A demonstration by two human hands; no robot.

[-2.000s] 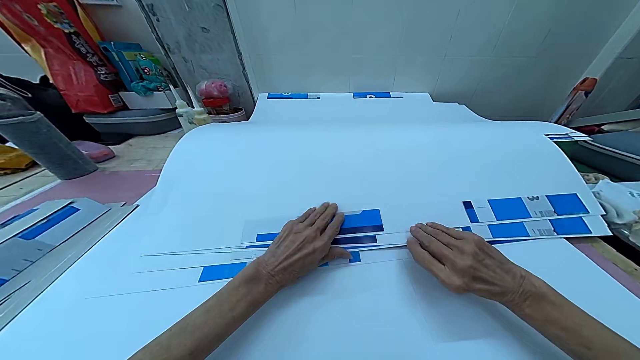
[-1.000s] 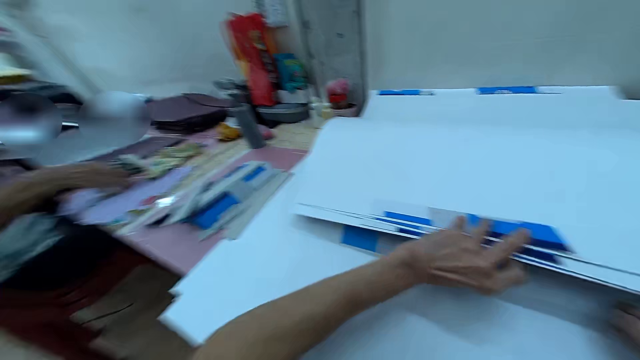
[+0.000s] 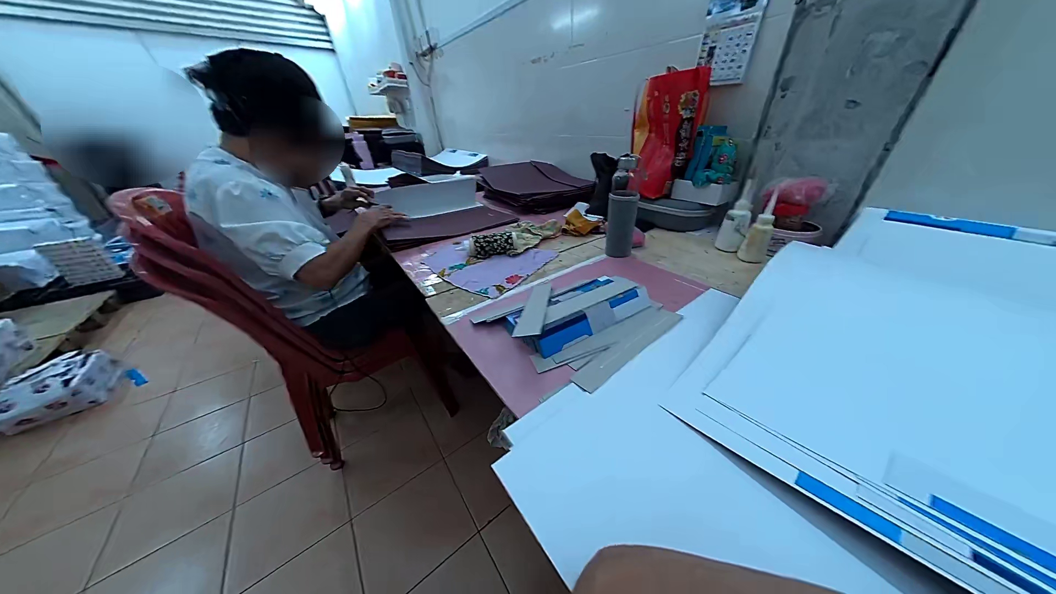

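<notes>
Large white paper sheets point(image 3: 891, 346) lie stacked on the table at the right, with blue printed strips showing along their lower edges. Just a part of my arm or shoulder shows at the bottom edge; both my hands are out of view. Left of the sheets, a pile of grey cardboard strips point(image 3: 594, 318), some with blue printing, rests on a pink mat point(image 3: 495, 351).
A co-worker sits on stacked red plastic chairs point(image 3: 239, 322), hands on dark sheets point(image 3: 445, 227). Floral cloth point(image 3: 503, 268), a grey cylinder point(image 3: 621, 224), glue bottles point(image 3: 755, 239) and a red bag point(image 3: 670, 132) stand or lie along the table.
The view has swung far to the left. Both my hands, earlier on the white sheets at the blue printed strips, have left the picture.
</notes>
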